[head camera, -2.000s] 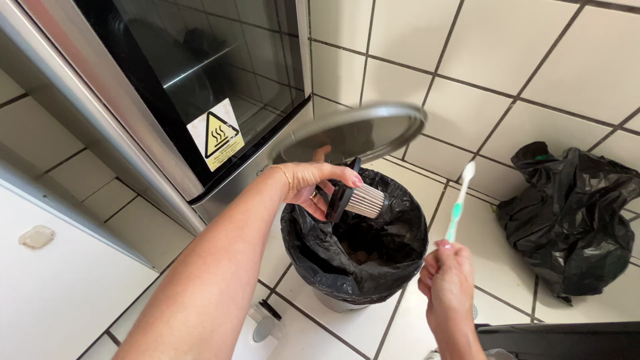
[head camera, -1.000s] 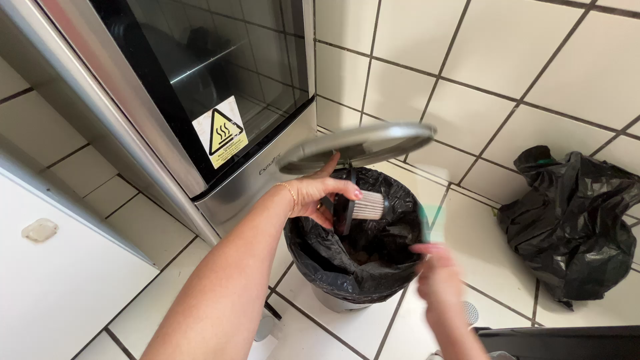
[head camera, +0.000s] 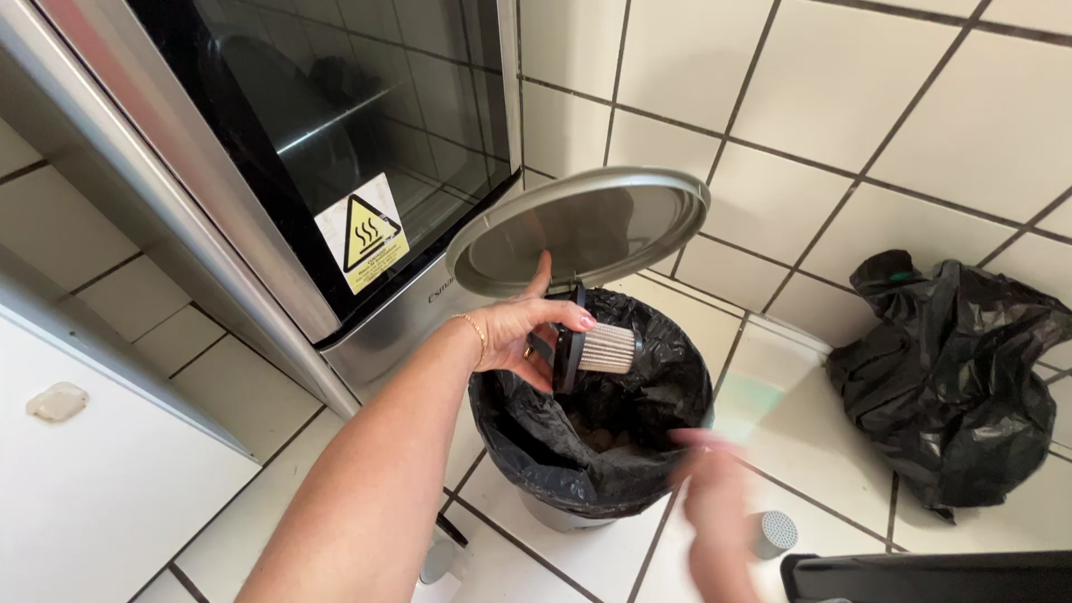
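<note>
My left hand [head camera: 536, 331] grips the black rim of a pleated cartridge filter [head camera: 609, 348], held sideways over a trash bin lined with a black plastic bag [head camera: 578, 486]. One raised finger of that hand is at the bin's tilted grey lid [head camera: 586, 226]. Loose debris lies in the bag, too dark to name. My right hand [head camera: 716, 502], badly blurred, is at the bin's right edge. A faint green and white smear [head camera: 749, 394] above it is the toothbrush in motion.
A steel appliance with a dark glass door [head camera: 360, 126] and a heat-warning sticker stands left of the bin. A black plastic bag [head camera: 946, 385] lies on the tiled floor at right. A perforated grey cylinder [head camera: 776, 533] and a black object [head camera: 930, 578] are at lower right.
The toothbrush, sharp two seconds ago, is now a blur as my right hand moves. My left hand still holds the filter over the bin.
</note>
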